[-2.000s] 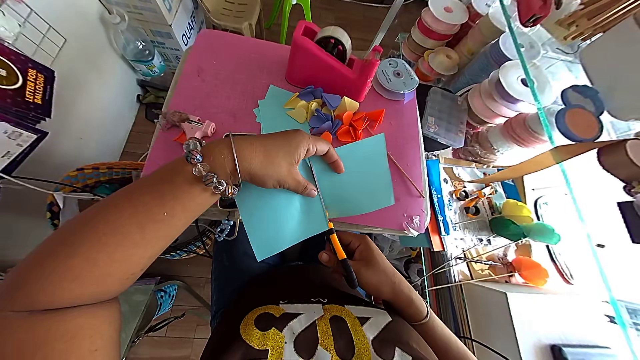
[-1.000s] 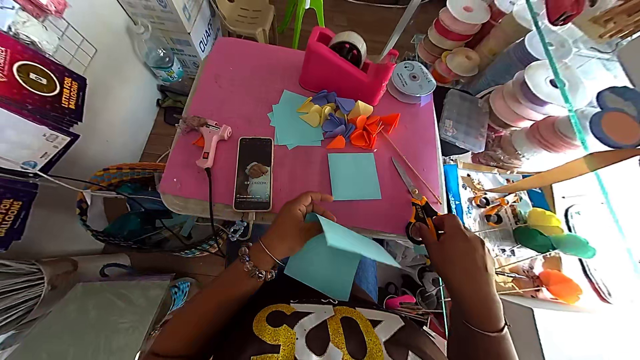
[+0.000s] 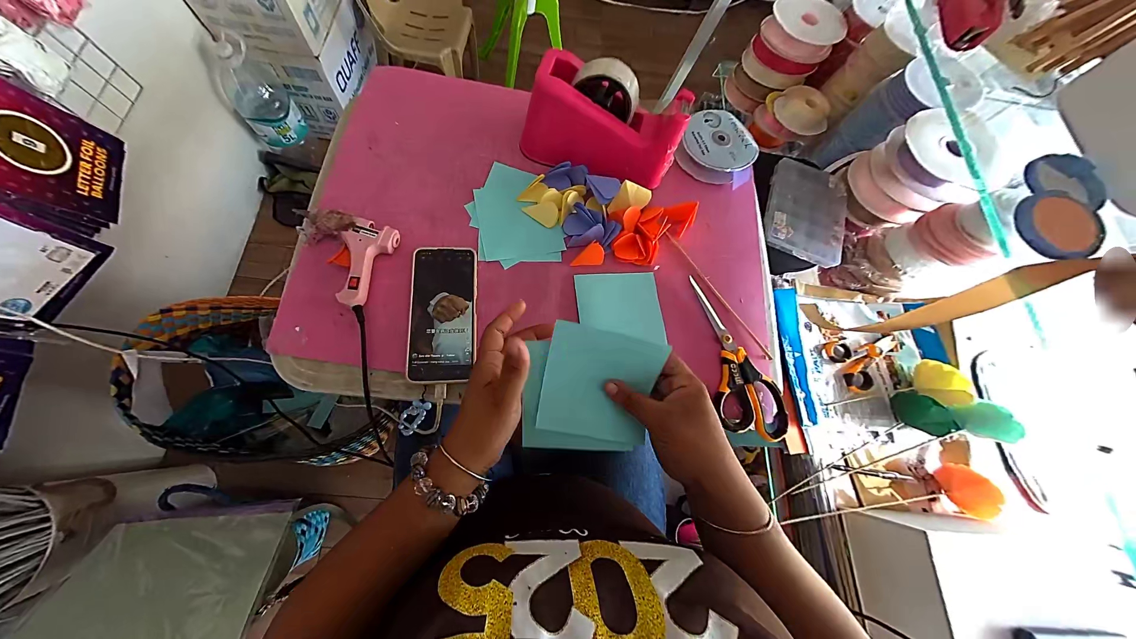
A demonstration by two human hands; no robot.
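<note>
My right hand [image 3: 683, 413] pinches light blue paper squares [image 3: 599, 382] between thumb and fingers, above my lap at the table's near edge. At their left edge is my left hand [image 3: 501, 382], palm turned inward; its fingertips are partly behind the paper, so its grip is unclear. Beyond them another blue square [image 3: 621, 302] lies on the pink table. Orange-and-black-handled scissors [image 3: 741, 373] rest at the right edge, blades pointing away. A stack of blue paper [image 3: 519, 217] lies near purple, yellow and orange folded paper pieces [image 3: 612, 213].
A smartphone [image 3: 442, 315] and a pink glue gun [image 3: 364, 262] with a black cord lie on the left of the table [image 3: 417, 133]. A pink tape dispenser [image 3: 603, 124] and a ribbon spool [image 3: 719, 142] stand at the back. More ribbon spools [image 3: 941, 151] fill the right side.
The scissors, in my right hand earlier, now lie on the table. My right hand has moved left and taken hold of the blue paper. The phone, covered two seconds ago, is visible.
</note>
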